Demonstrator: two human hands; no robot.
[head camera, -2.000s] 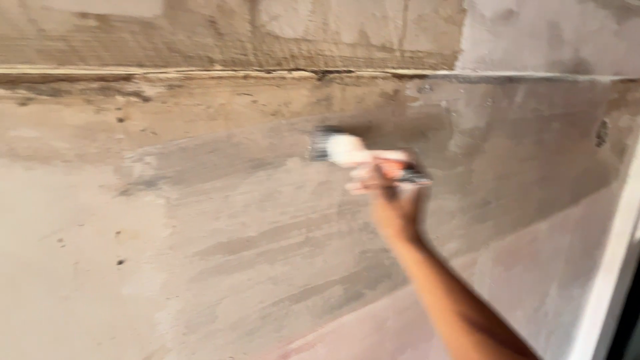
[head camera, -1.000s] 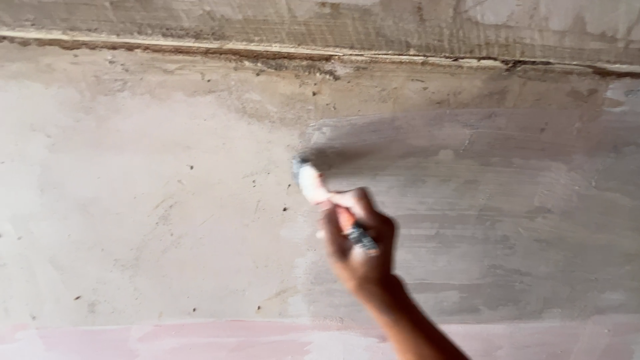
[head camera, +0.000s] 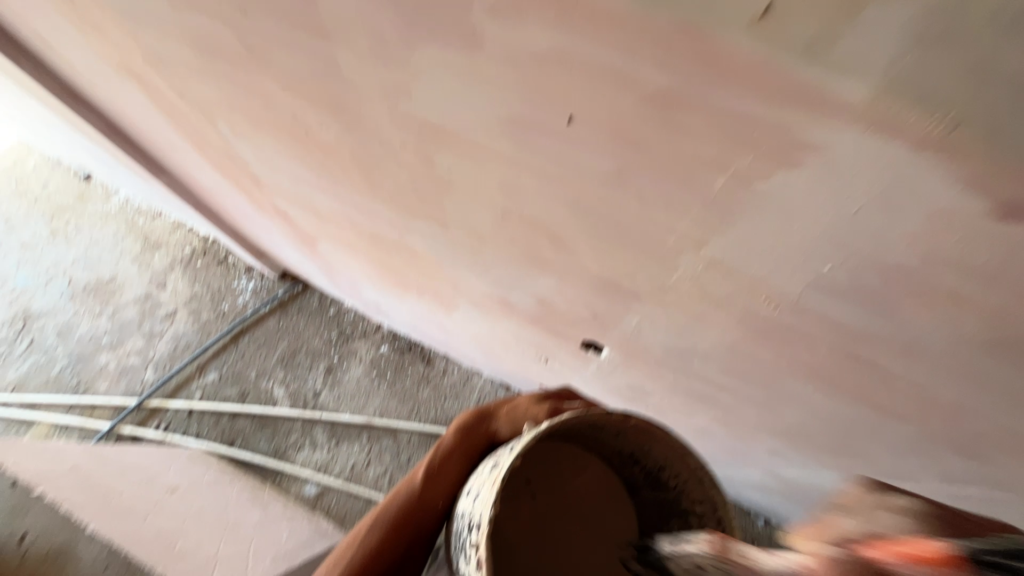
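A round bucket (head camera: 472, 512) with a spattered wall stands out at the bottom centre, partly filled with a brownish liquid. My left hand (head camera: 532, 412) is wrapped around its far left side, the forearm coming up from the bottom edge. At the lower right, my right hand (head camera: 848, 520), blurred, grips a paintbrush (head camera: 696, 552) with an orange and black handle. The dark bristles are at the bucket's mouth, over its inside; whether they touch the liquid cannot be told.
The pink wall (head camera: 480, 176) fills most of the view, with a small dark hole (head camera: 593, 347) low down. Two pale pipes or cables (head camera: 240, 410) and a grey conduit (head camera: 200, 352) lie on the rough floor (head camera: 336, 352). A pinkish strip (head camera: 176, 504) lies at lower left.
The view has swung down from the upper wall to the bucket and floor. My right hand with the brush has left the wall surface; the bucket and my left hand now show.
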